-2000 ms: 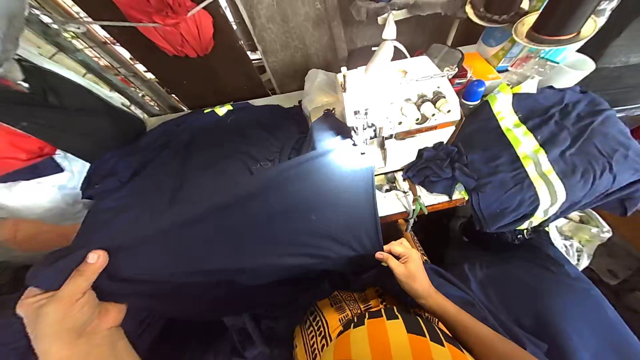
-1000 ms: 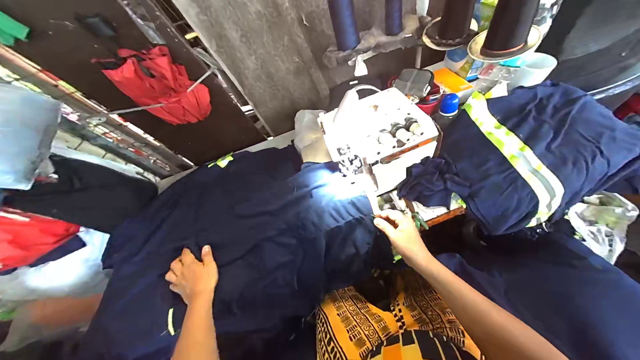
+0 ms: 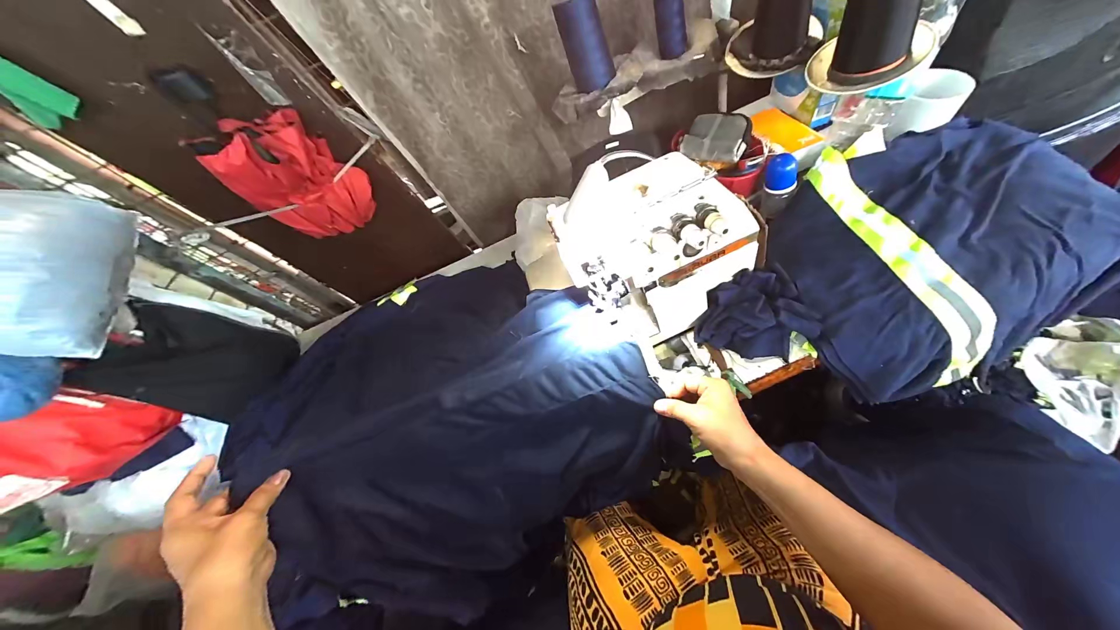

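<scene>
Navy fabric of a garment [image 3: 420,437] spreads from the left across to the lit needle area of a white overlock sewing machine [image 3: 656,227]. My right hand [image 3: 704,416] pinches the fabric's right edge between thumb and fingers, just below and to the right of the presser foot. At the lower left, my left hand [image 3: 223,534] lies against the garment's left edge with thumb and fingers spread. A bunched navy piece [image 3: 757,311] sits right of the machine.
Folded navy clothing with a reflective strip [image 3: 910,254] is piled at the right. Thread cones [image 3: 584,44] stand behind the machine, near a blue-capped bottle [image 3: 780,175] and an orange box [image 3: 786,131]. Plastic-wrapped bundles [image 3: 66,271] and a red cloth bag [image 3: 297,175] are at the left.
My left hand has moved from on top of the fabric to its left edge since a second ago. My right hand remains at the fabric's edge near the machine.
</scene>
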